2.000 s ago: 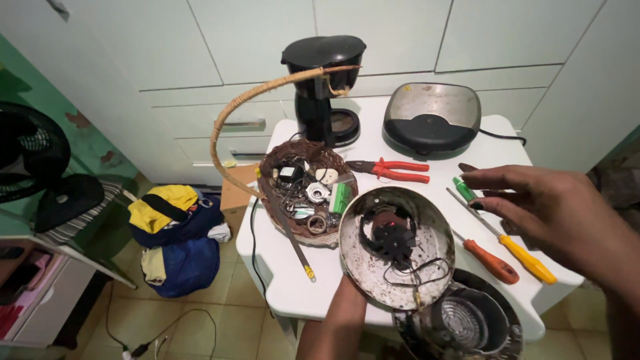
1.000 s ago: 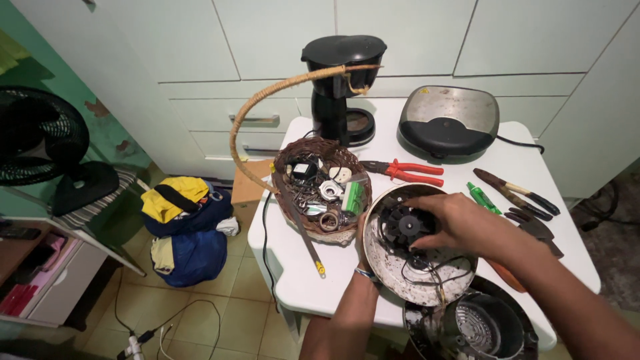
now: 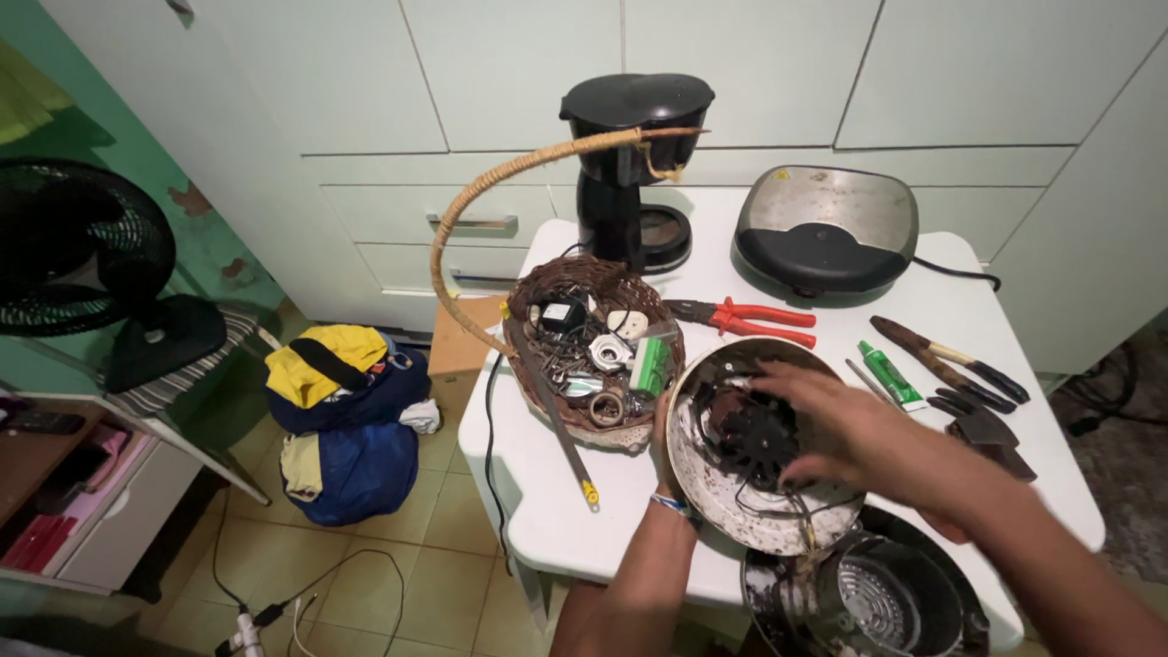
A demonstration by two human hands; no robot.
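Note:
A round, stained metal housing (image 3: pixel 703 484) is tilted up in my left hand (image 3: pixel 664 456), which grips its left rim and is partly hidden behind it. Inside the housing sits a black finned motor part (image 3: pixel 759 442) with thin loose wires (image 3: pixel 808 520) below it. My right hand (image 3: pixel 821 429) hovers over the motor part with fingers apart; whether a fingertip touches it I cannot tell. Below the housing, a black round appliance body (image 3: pixel 885 593) with a ridged metal centre lies at the table's front edge.
On the white table (image 3: pixel 584 547) are a wicker basket (image 3: pixel 671 319) of small parts, red-handled pliers (image 3: pixel 748 319), a green tube (image 3: pixel 890 374), worn pliers (image 3: pixel 949 360), a coffee maker (image 3: pixel 607 201) and an electric grill (image 3: pixel 826 228). A wrapped cane hoop (image 3: pixel 465 201) arches over the basket.
My right hand has come from the tools at the right to the motor part, first with fingers on it, now spread over it. The green tube has left that hand and lies on the table.

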